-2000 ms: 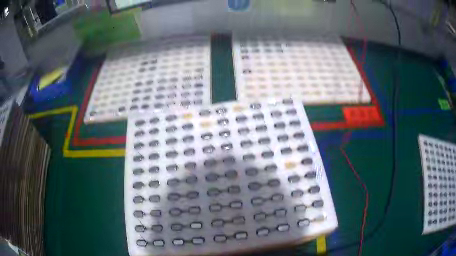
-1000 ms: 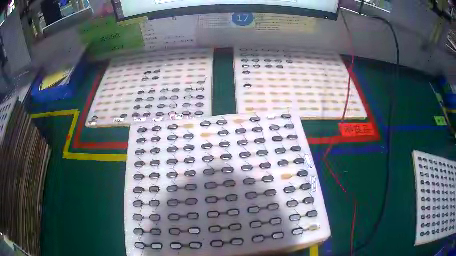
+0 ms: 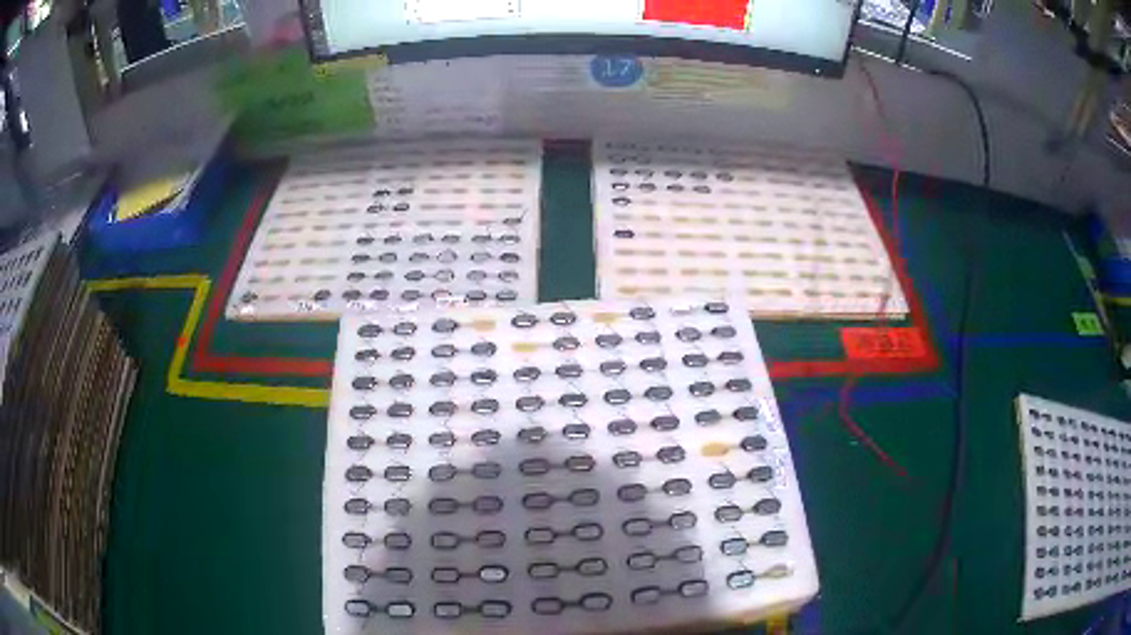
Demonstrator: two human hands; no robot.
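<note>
Neither of my hands is in the picture. The white working tray (image 3: 564,416) lies nearest in front of me, with rows of small dark-rimmed oval components (image 3: 564,499), many in linked pairs. A few slots show tan, near its top and right edge. A shadow falls over its lower middle. The rear left tray (image 3: 409,186) holds dark ovals mostly in its lower right part. The rear right tray (image 3: 769,236) shows mostly tan slots, with a few dark ovals at its upper left.
Stacked trays (image 3: 75,422) stand at far left, a blue bin (image 3: 161,223) behind them. A side tray (image 3: 1077,509) lies far right. A red label (image 3: 882,342), thin red lead (image 3: 868,437) and black lead (image 3: 961,372) are right of centre. A monitor (image 3: 571,27) is at the top.
The view has tilted up and shows more of the monitor, which now has a red block. The lower part of the red lead has shifted. The trays appear unmoved.
</note>
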